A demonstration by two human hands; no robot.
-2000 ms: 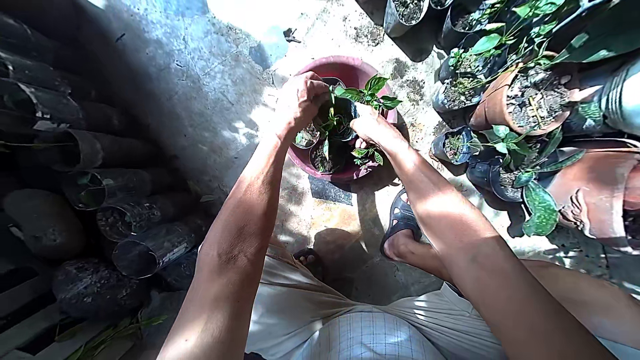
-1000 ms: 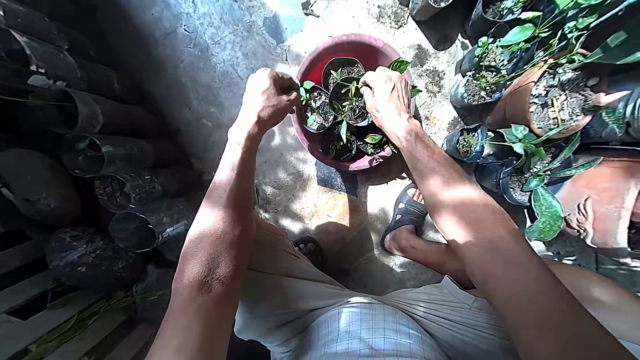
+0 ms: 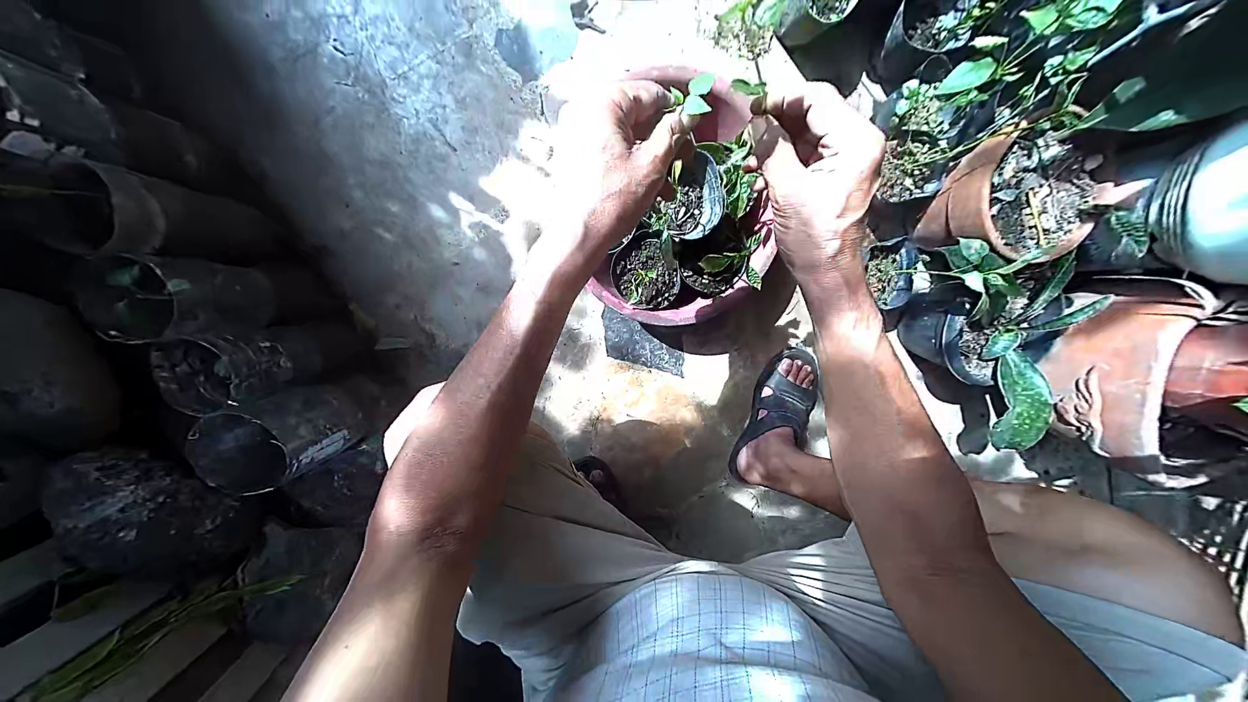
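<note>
A round reddish-pink plastic basin on the ground holds several small black pots with soil and young plants. Above its left side, my left hand pinches a small green-leaved sprig between thumb and fingers. My right hand is over the basin's right side, its thumb and fingertips closed on a thin plant stem. Between the hands, a black pot with soil stands in the basin, and another black pot is at lower left. My hands and the glare hide part of the basin's far side.
Terracotta pots and black pots with leafy plants crowd the right. Black cylindrical containers lie stacked at the left. My sandalled foot is just below the basin, near a dark flat piece on the concrete.
Both hands have risen from among the pots in the basin to a place above its far part, closer together than one second ago. Leafy sprigs now show at the fingertips.
</note>
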